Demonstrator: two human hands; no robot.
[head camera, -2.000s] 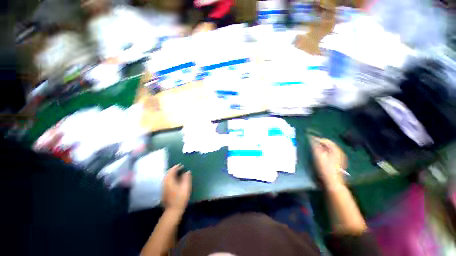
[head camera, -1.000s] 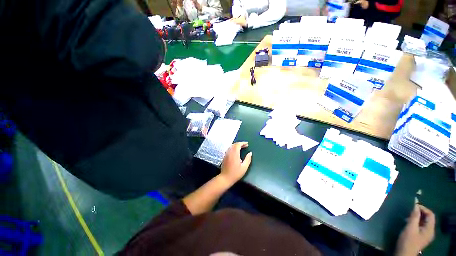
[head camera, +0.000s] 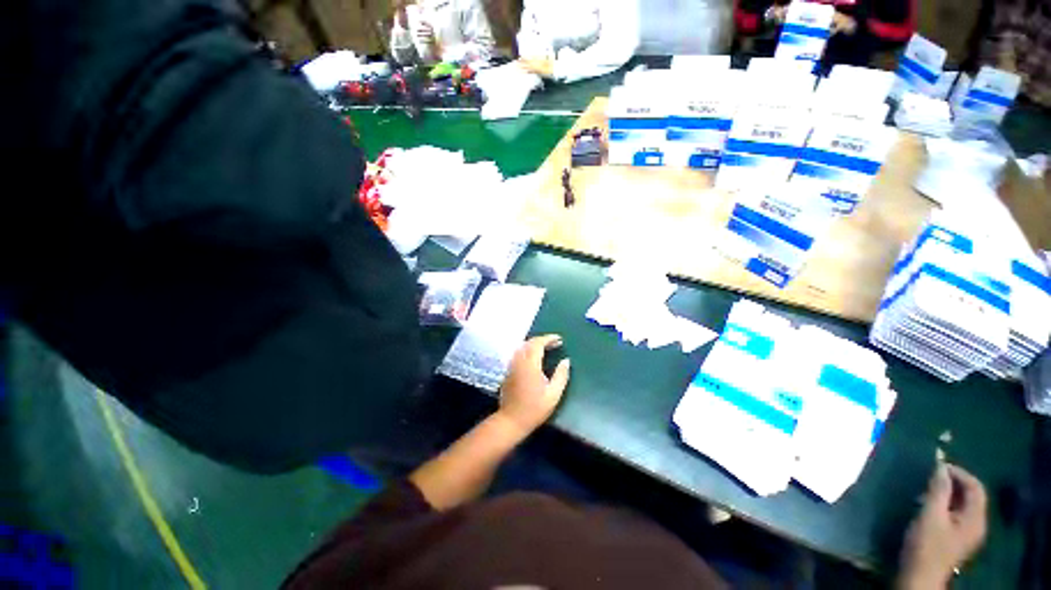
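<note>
Flat folding cartons (head camera: 755, 398), white with blue bands, lie in a loose pile on the dark-green bench between my hands. White paper inserts (head camera: 648, 309) lie in a loose heap left of them. My left hand (head camera: 535, 386) rests at the bench's front edge, fingers curled apart, holding nothing visible; it is beside a flat greyish bubble bag (head camera: 498, 332). My right hand (head camera: 952, 507) is at the lower right, with fingers partly curled near a tiny pale paper scrap (head camera: 945, 438); whether it holds anything is unclear.
Erected cartons (head camera: 761, 144) stand in rows on the tan board (head camera: 692, 256). Thick carton stacks (head camera: 947, 302) stand at the right. A small black device (head camera: 588, 146) and short cable (head camera: 567, 187) lie at the board's left corner. A dark-clothed person (head camera: 231, 254) fills the left. Other people sit beyond.
Since two seconds ago, the view has swung left and sharpened, and the dark-clothed person fills more of the left. Since one second ago, it has shifted slightly; both hands stay in about the same places.
</note>
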